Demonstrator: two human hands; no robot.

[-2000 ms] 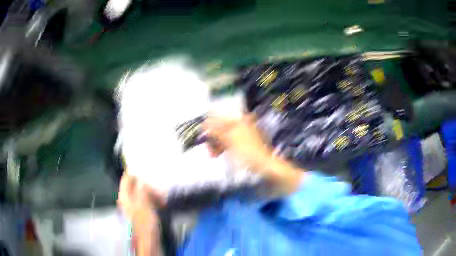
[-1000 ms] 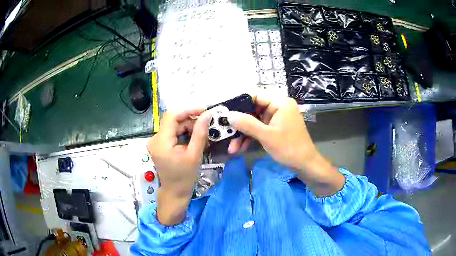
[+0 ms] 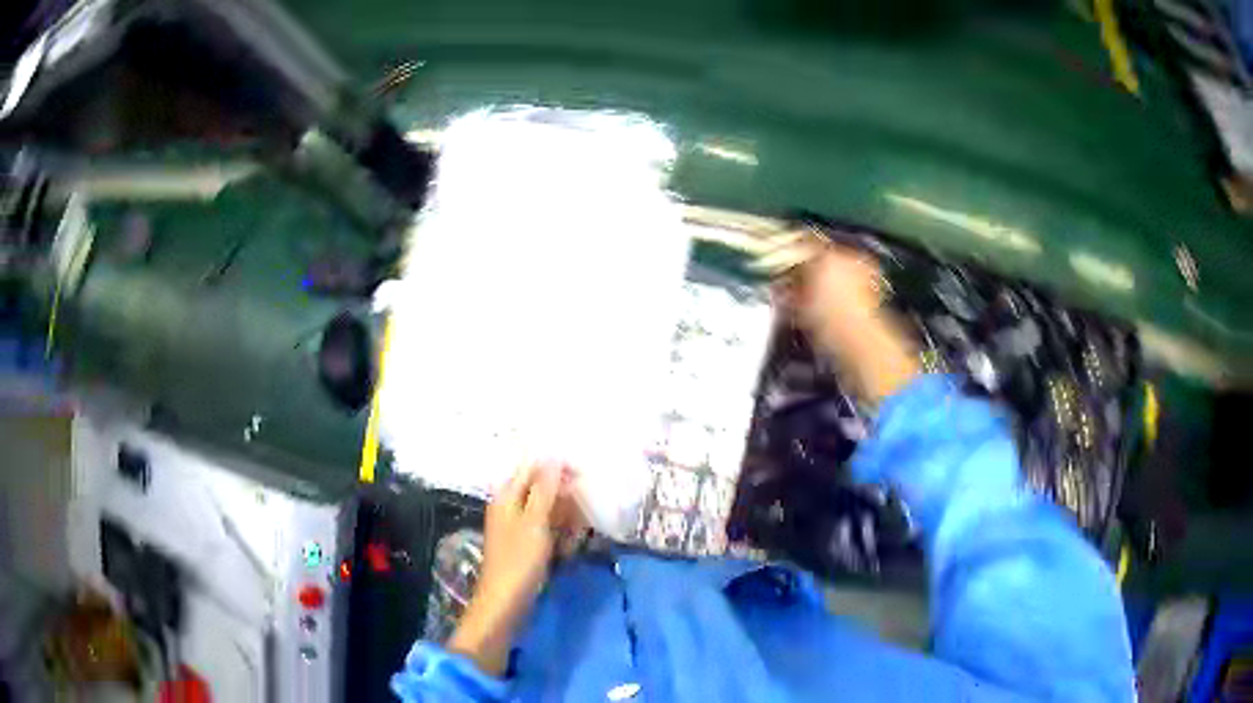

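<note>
The frame is blurred. My left hand (image 3: 529, 515) is at the near edge of the bright white stack of wrapped sheets (image 3: 536, 302); whether it holds anything cannot be told. My right hand (image 3: 834, 286) is reached out over the far left part of the black blister tray (image 3: 811, 467), near the corner of the clear blister tray (image 3: 701, 426); its fingers are smeared and what they hold cannot be told. The black part with rings is not clearly visible.
At the lower left is the white machine top (image 3: 206, 563) with a red button (image 3: 312, 597) on its front edge. A dark round thing (image 3: 345, 360) lies on the green bench (image 3: 193, 343) left of the stack. Yellow tape (image 3: 375, 405) runs beside the stack.
My hands were together on the black piece with the white ringed cover; they are now apart. My right hand has moved forward to the black tray, my left to the stack. The view has shifted.
</note>
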